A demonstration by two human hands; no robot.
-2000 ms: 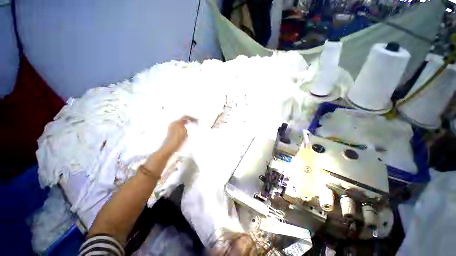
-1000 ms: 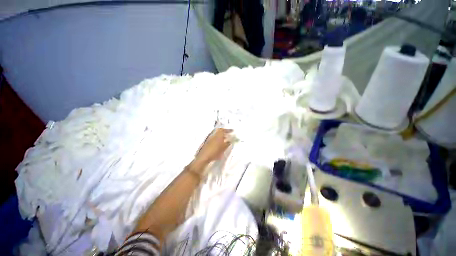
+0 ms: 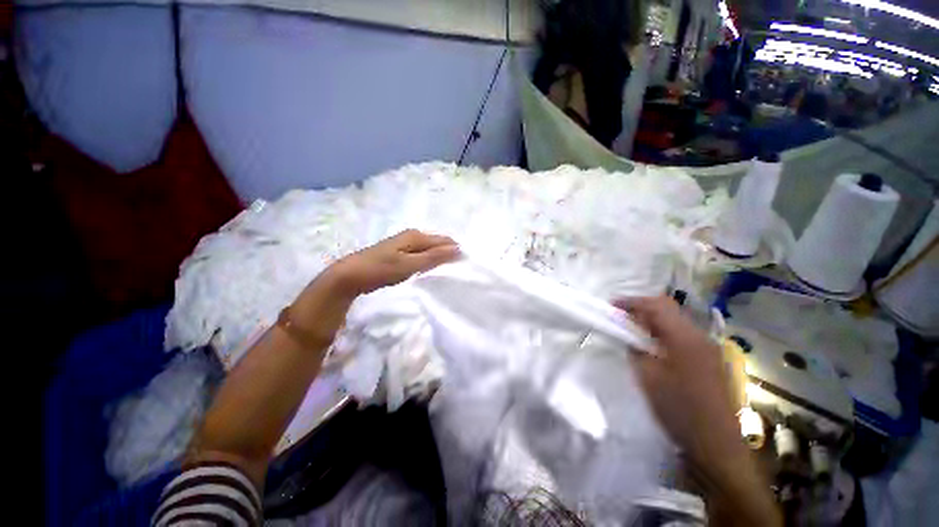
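A white fabric piece [image 3: 515,340] is stretched between my two hands, its top edge folded into a slim strip and the rest hanging down. My left hand [image 3: 396,259] holds its upper left corner at the front of the white pile. My right hand [image 3: 664,345], blurred, holds the right end of the edge, in front of the overlock machine [image 3: 793,360]. The needle area is hidden behind the cloth and my right arm. The large pile of cut pieces [image 3: 299,237] lies behind my hands.
White thread cones [image 3: 844,235] stand at the right, behind the machine. A blue tray [image 3: 906,424] with white scraps lies beside it. A blue crate [image 3: 77,412] with white cloth is at lower left. A pale partition [image 3: 340,103] stands behind the pile. Dark thread strands show at the bottom edge.
My left hand has come back from the pile and now holds a fabric piece. My right hand has come into view on the piece's other end. The view has shifted, showing more on the left.
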